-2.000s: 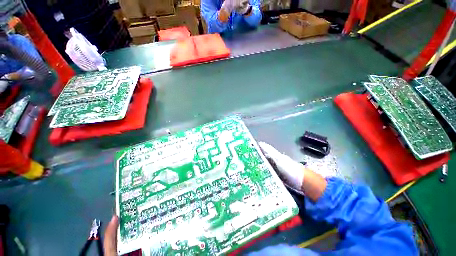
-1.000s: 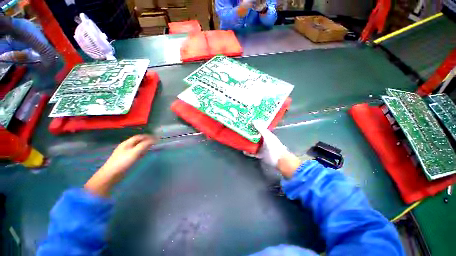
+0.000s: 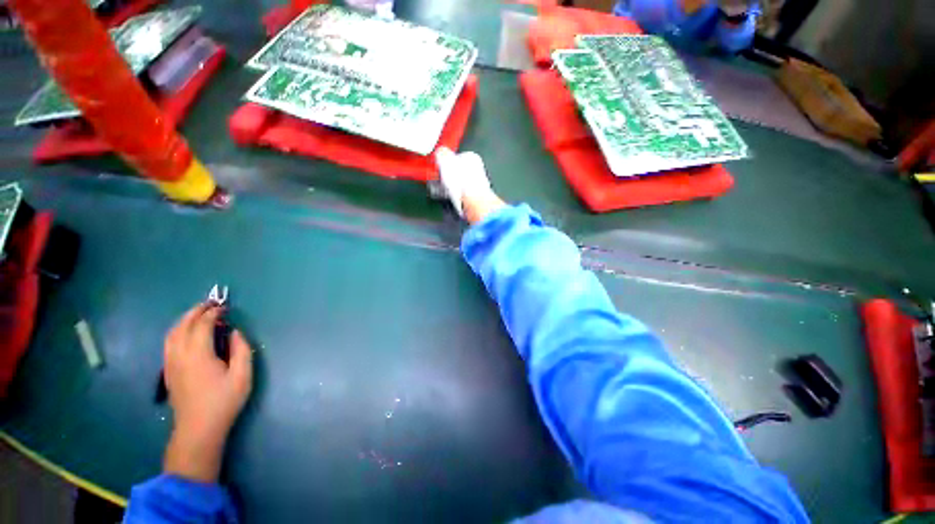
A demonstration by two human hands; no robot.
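A green circuit board (image 3: 374, 72) lies solder side up on a red pad (image 3: 297, 136) at the upper left. My right hand (image 3: 463, 176), in a white glove, is at the front right corner of this board and pad; its fingertips are partly hidden, so its grip is unclear. My bare left hand (image 3: 205, 363) is closed around a pair of diagonal cutters (image 3: 217, 296) on the bench at the lower left. The cutters' silver jaws point away from me.
A second board (image 3: 656, 107) lies on a red pad (image 3: 656, 191) at the upper right. A red post with yellow foot (image 3: 190, 184) stands at the left. A black brush (image 3: 815, 385) and a dark handle (image 3: 763, 420) lie at the right. A person's blue sleeve (image 3: 656, 12) shows at the top.
The view has turned left. My right hand has left the middle board and reached to the board on its left. My left hand has moved down onto the cutters and taken hold.
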